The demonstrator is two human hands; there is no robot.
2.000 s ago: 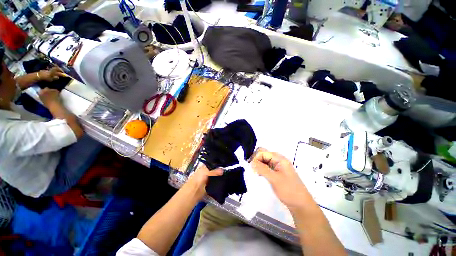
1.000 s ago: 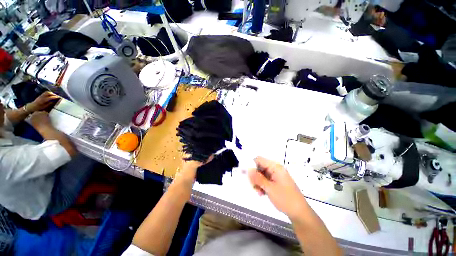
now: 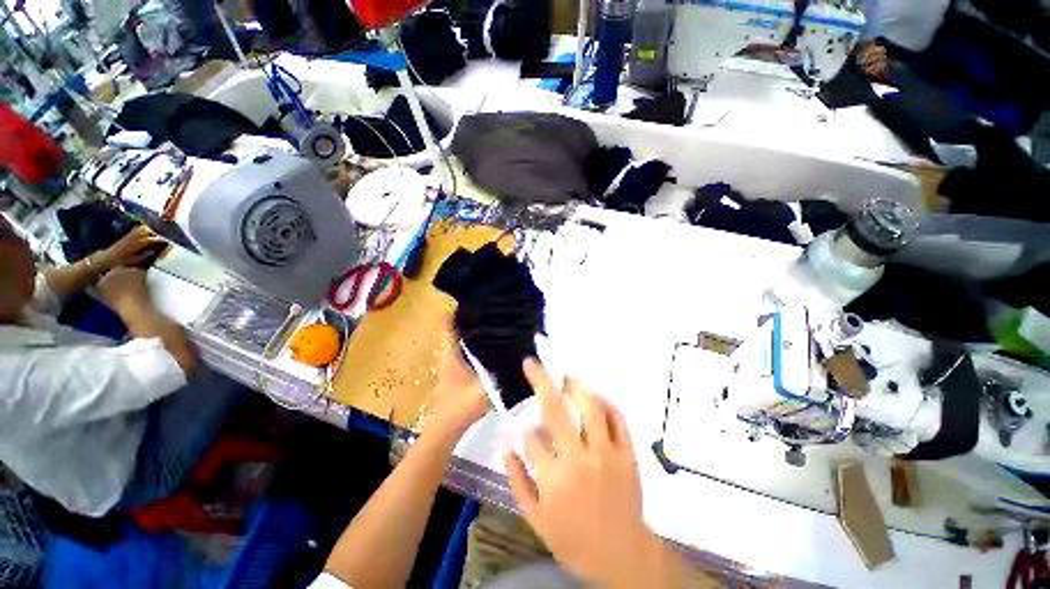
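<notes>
A thick bundle of black cut pieces [image 3: 497, 308] is held upright above the right edge of the brown cardboard sheet [image 3: 397, 357]. A narrow white strip [image 3: 493, 377] runs along its lower left side. My left hand [image 3: 461, 385] grips the bundle's lower end from the left. My right hand [image 3: 581, 466] is against the lower right of the bundle, fingers spread, slightly blurred; whether it holds the strip is not clear.
Red-handled scissors [image 3: 366, 287] and an orange ball [image 3: 314, 344] lie left. The white sewing machine [image 3: 794, 368] stands right, with a tan card piece [image 3: 861, 514] before it. A person [image 3: 86, 368] works far left beside a grey motor cover [image 3: 276, 230].
The bundle has turned more upright in my left hand. My right hand has moved left and down from beside the bundle to touch its lower end. The camera view has shifted slightly.
</notes>
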